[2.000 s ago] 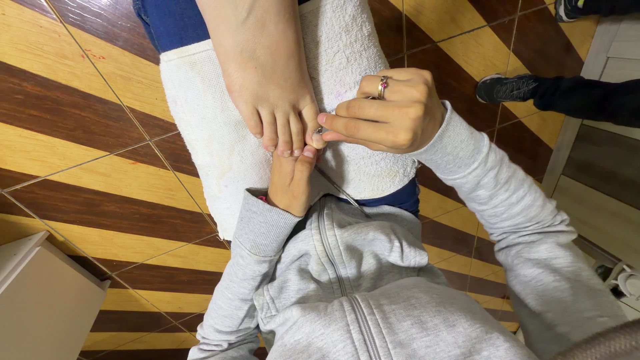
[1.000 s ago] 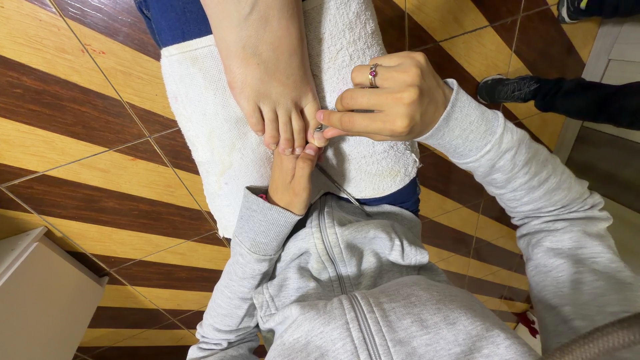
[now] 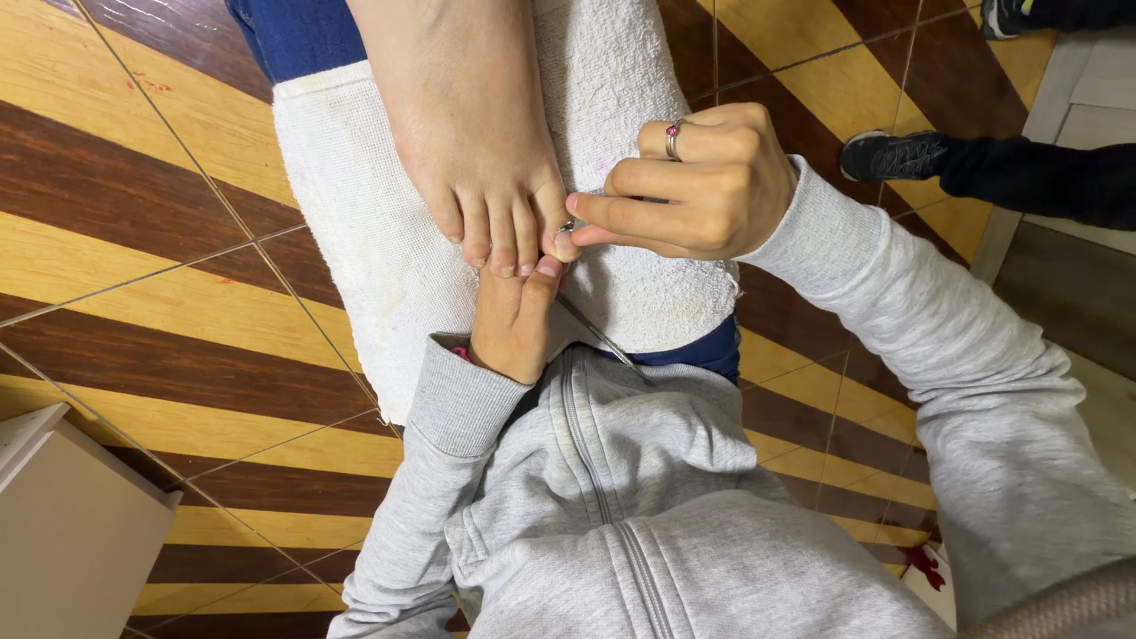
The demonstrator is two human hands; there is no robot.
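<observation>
Another person's bare foot (image 3: 479, 115) rests on a white terry towel (image 3: 346, 213) spread over my lap. My left hand (image 3: 517, 319) is under the toes, its thumb against the tip of the big toe (image 3: 564, 241). With a ring on one finger, my right hand (image 3: 701, 186) pinches a small metal tool (image 3: 566, 227) whose tip is at the big toenail. Fingers hide most of the tool, so its kind cannot be told. A thin metal rod (image 3: 596, 333) lies across the towel's lower edge, near my jacket zipper.
A white cabinet (image 3: 80, 524) stands at lower left on the striped tiled floor (image 3: 133, 355). Toward the upper right are a person's dark shoe (image 3: 892, 156) and trouser leg, with a second shoe (image 3: 1003, 18) above. Pale panels (image 3: 1100, 80) run along the right edge.
My right hand has turned slightly at the big toe, and my right elbow has moved outward. The foot and my left hand stay in place.
</observation>
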